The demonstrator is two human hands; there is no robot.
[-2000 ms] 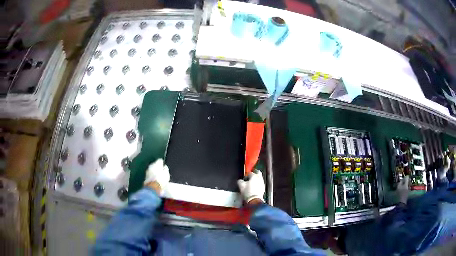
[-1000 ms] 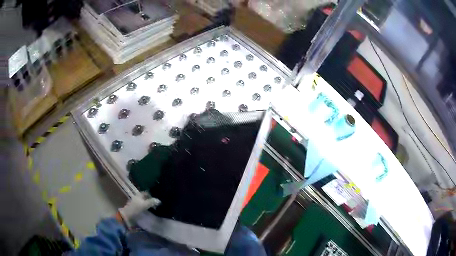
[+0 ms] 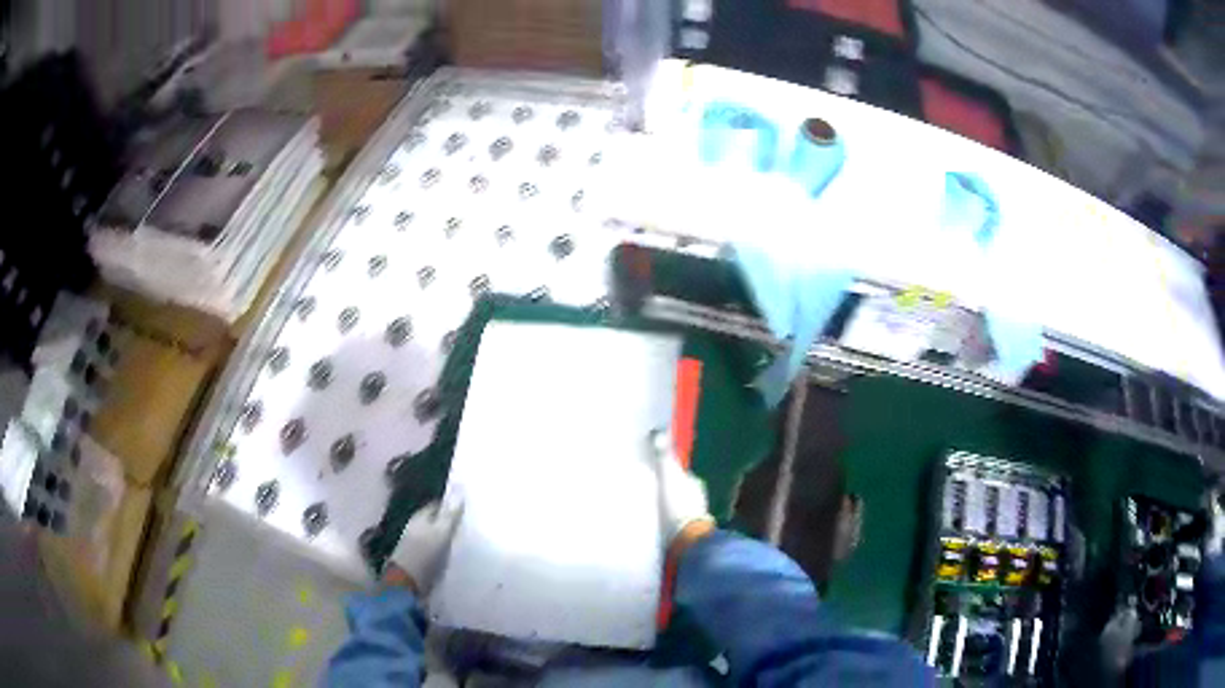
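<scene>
A plain white-silver metal plate (image 3: 558, 484) lies in front of me over the dark green pallet (image 3: 480, 320). My left hand (image 3: 427, 538), in a white glove, holds its lower left edge. My right hand (image 3: 678, 492), also gloved, is on its right edge, fingers on the top face. A red-orange sheet (image 3: 689, 403) shows along the plate's right side. The black inner side of the housing is not visible; whatever lies under the plate is hidden.
A ball transfer table (image 3: 370, 336) is at left, beside stacked plates (image 3: 222, 215). A white shelf (image 3: 887, 148) with teal tape rolls (image 3: 814, 159) runs along the far side. At right are a transformer board (image 3: 997, 565), another board (image 3: 1162, 558) and a coworker's hand (image 3: 1118, 634).
The black-faced piece was raised and tilted a second ago. A plain white face now shows upward over the pallet. My right hand is visible again, on its right edge.
</scene>
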